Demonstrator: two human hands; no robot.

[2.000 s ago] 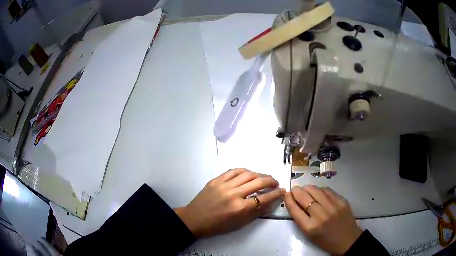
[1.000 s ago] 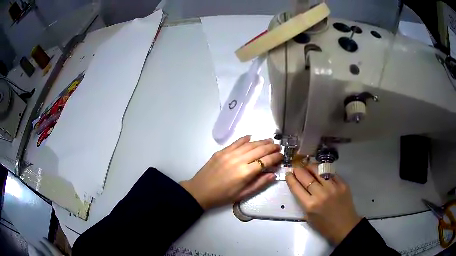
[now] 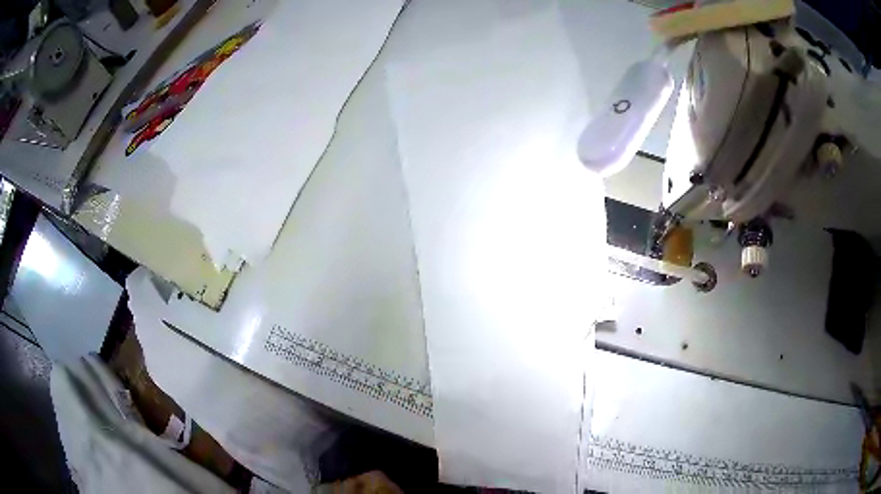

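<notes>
A long white fabric panel (image 3: 483, 386) lies flat on the table, left of the needle area, and reaches over the front edge. Lamp glare washes out its middle. A thin line runs along its right edge. The presser foot (image 3: 663, 227) is right of the panel, above the dark metal slide plate (image 3: 628, 224). My left hand (image 3: 362, 483) seems to be the small blurred bit of skin at the bottom edge; it is cut off, and its fingers and any hold are hidden. My right hand is not in view.
The cream sewing machine head (image 3: 744, 116) stands at right, with the lilac lamp (image 3: 626, 118) beside it. A black pad (image 3: 849, 289) lies far right, orange scissors (image 3: 869, 449) at the right edge. A ragged white sheet (image 3: 280, 106) covers a red picture (image 3: 184, 92) at left.
Both hands have left the needle area; the right one is out of view. The long white panel now lies across the front edge. The view has shifted, so the machine sits further right and higher.
</notes>
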